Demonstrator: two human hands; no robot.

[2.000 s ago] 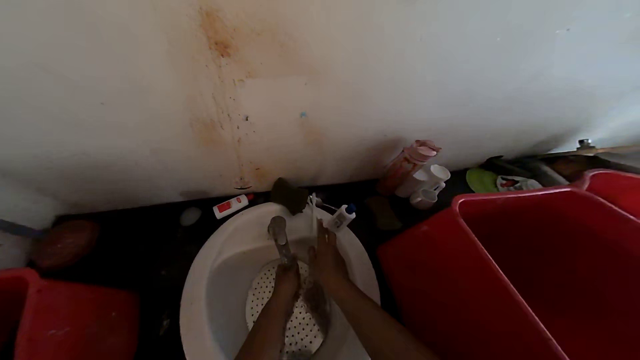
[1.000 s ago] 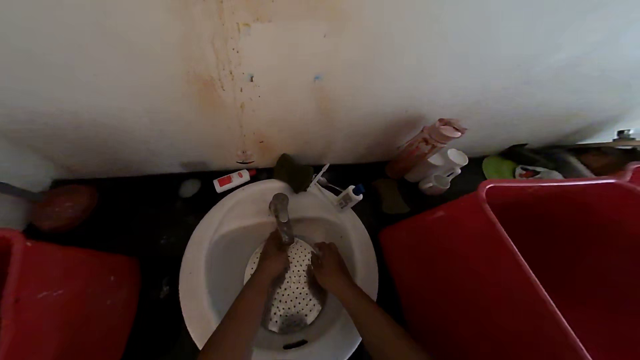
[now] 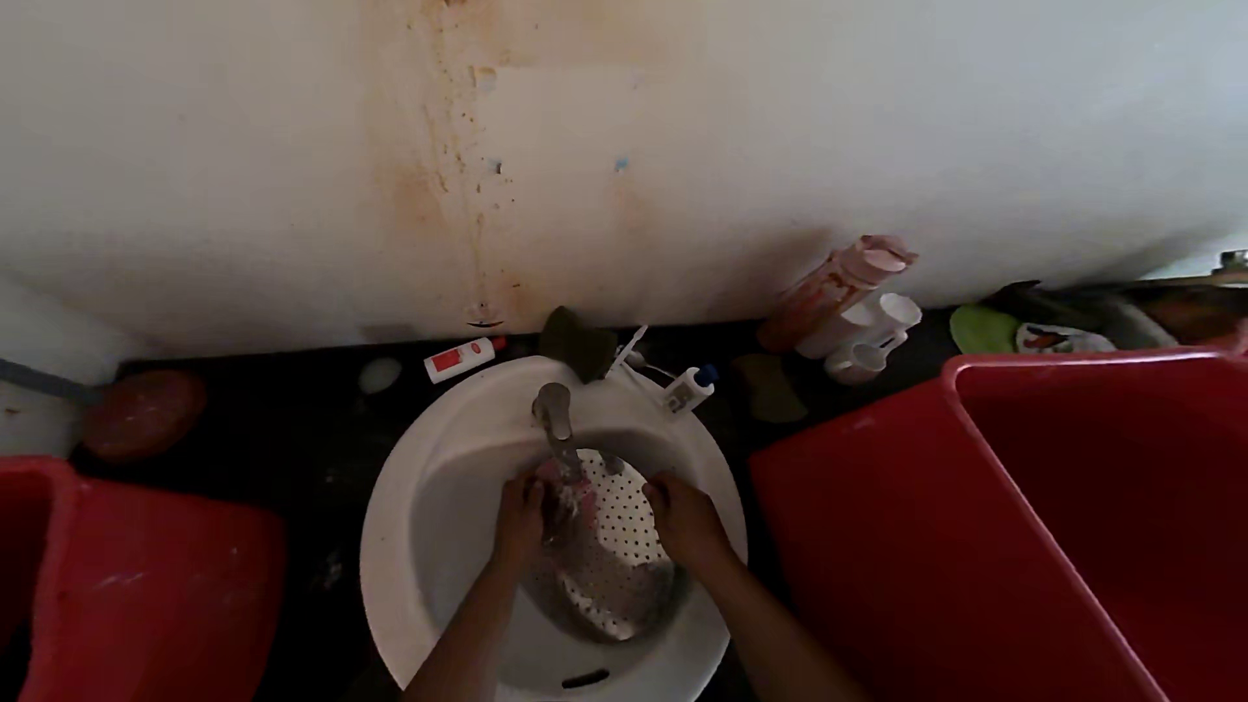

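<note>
A white, dark-dotted item (image 3: pixel 624 512), whose material I cannot make out, lies in the white washbasin (image 3: pixel 390 546) under the metal tap (image 3: pixel 554 409). Its lower part looks grey, and a pinkish patch shows by the tap. Water seems to run from the spout onto it. My left hand (image 3: pixel 520 517) grips its left edge beside the stream, the fingertips partly hidden. On the opposite side, my right hand (image 3: pixel 682 517) pinches the right edge between thumb and fingers.
Behind the basin lie a white bottle with a red cap (image 3: pixel 460 360), a dark green cloth or pad (image 3: pixel 577 343) and a white tube with a blue cap (image 3: pixel 688 390). Red tubs stand left (image 3: pixel 175 575) and right (image 3: pixel 877 507). A pink bottle (image 3: pixel 829 292) and white mugs (image 3: pixel 858 361) are near the wall.
My hands have moved apart, one to each side of the dotted item. A pinkish patch now shows on it beneath the tap.
</note>
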